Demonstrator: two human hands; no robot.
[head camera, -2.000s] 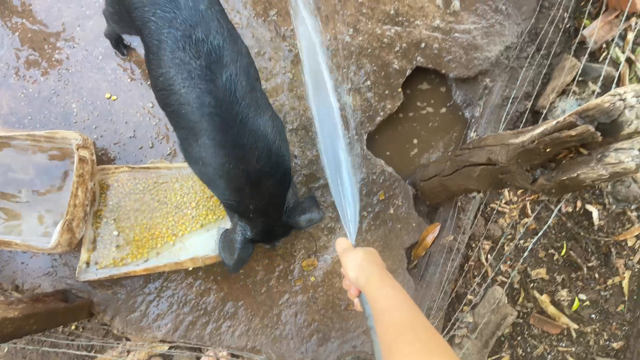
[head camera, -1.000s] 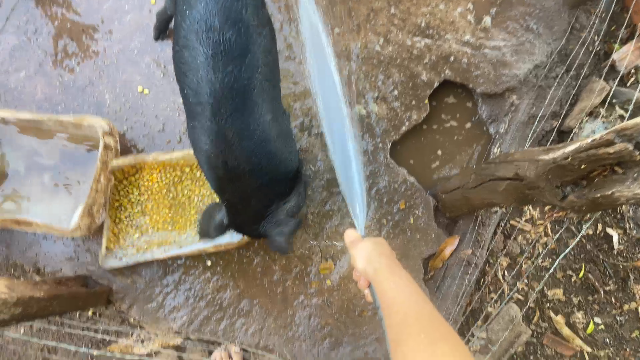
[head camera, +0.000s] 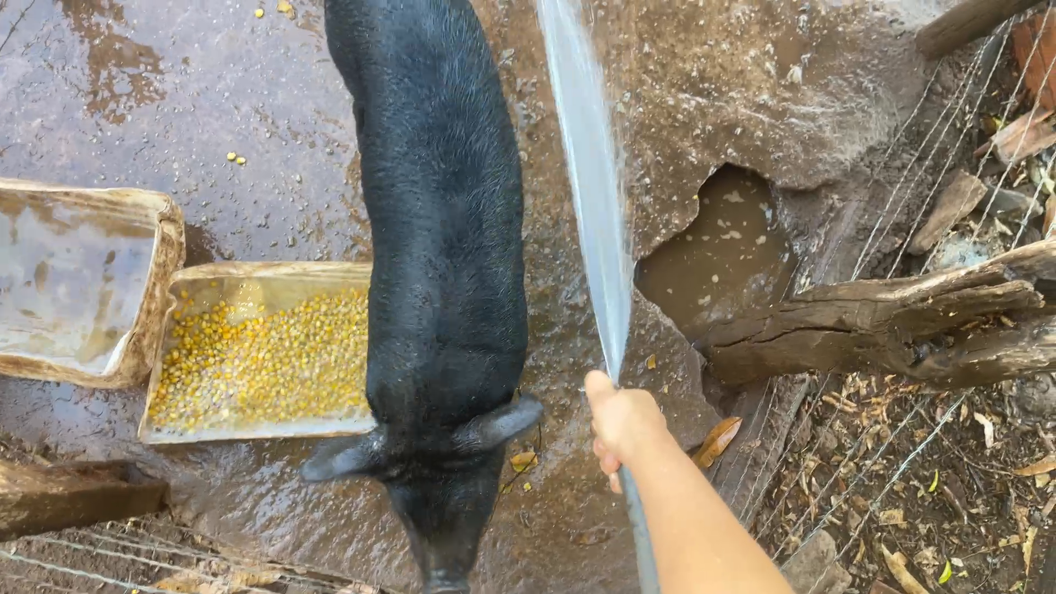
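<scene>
My right hand (head camera: 625, 425) is closed around a grey hose (head camera: 639, 528), its thumb at the outlet. A wide jet of water (head camera: 596, 190) shoots from there toward the top of the view. Left of the jet stands a black pig (head camera: 445, 247), head toward the bottom edge and ears spread. Beside the pig's left flank in the picture lies a shallow trough of corn kernels (head camera: 264, 363), partly covered by its body. A second trough (head camera: 169, 247) with cloudy water touches the corn trough at the far left. My left hand is out of view.
Wet, muddy concrete (head camera: 272, 181) has a broken hole (head camera: 726, 247) full of brown water. A weathered wooden post (head camera: 866, 330) and wire fencing (head camera: 891, 470) stand at the right. Another post (head camera: 74, 499) and more wire are at the lower left. Leaves and stones lie beyond the fence.
The pig has moved forward, its head coming off the corn trough's corner toward the bottom of the view. My right hand still holds the spraying hose.
</scene>
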